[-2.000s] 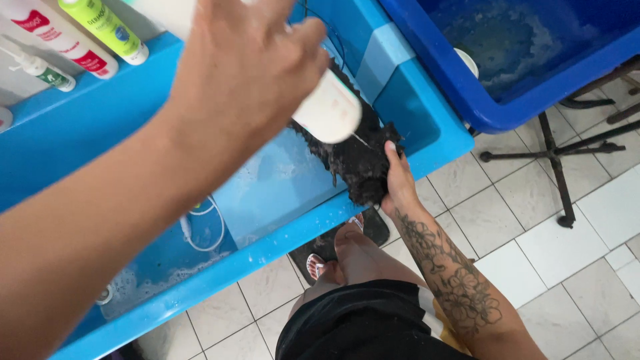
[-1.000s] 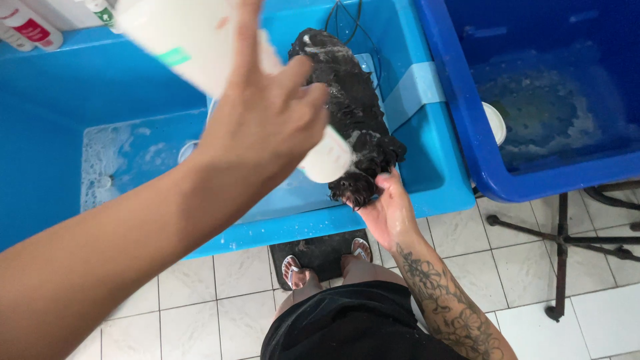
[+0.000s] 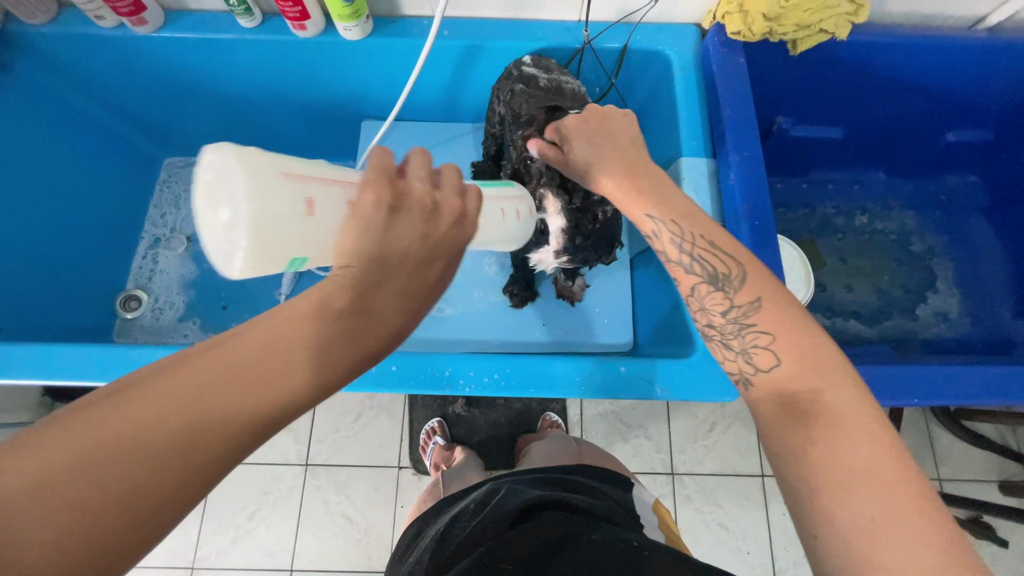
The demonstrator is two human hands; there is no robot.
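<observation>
A wet black dog with a white chest (image 3: 534,104) stands on a light blue platform (image 3: 592,320) inside a light blue tub (image 3: 448,372). Closed around a translucent white plastic bottle (image 3: 256,212) is my left hand (image 3: 408,232); the bottle is tilted on its side, its tip at the dog's pale chest fur. My right hand (image 3: 592,144) grips fur near the dog's head and neck, with white lather on the thumb. The exact part it holds is partly hidden by the hand. Some suds show on the dog's back.
Several bottles (image 3: 352,18) line the tub's back rim. A white hose (image 3: 412,76) hangs into the tub, and dark cords (image 3: 612,64) lie behind the dog. A dark blue tub (image 3: 920,384) adjoins at right, with a yellow cloth (image 3: 788,20) on its back edge.
My right hand has gone from under the dog's muzzle to the fur by its head and neck. The bottle in my left hand now lies more level, across the chest. The view has shifted.
</observation>
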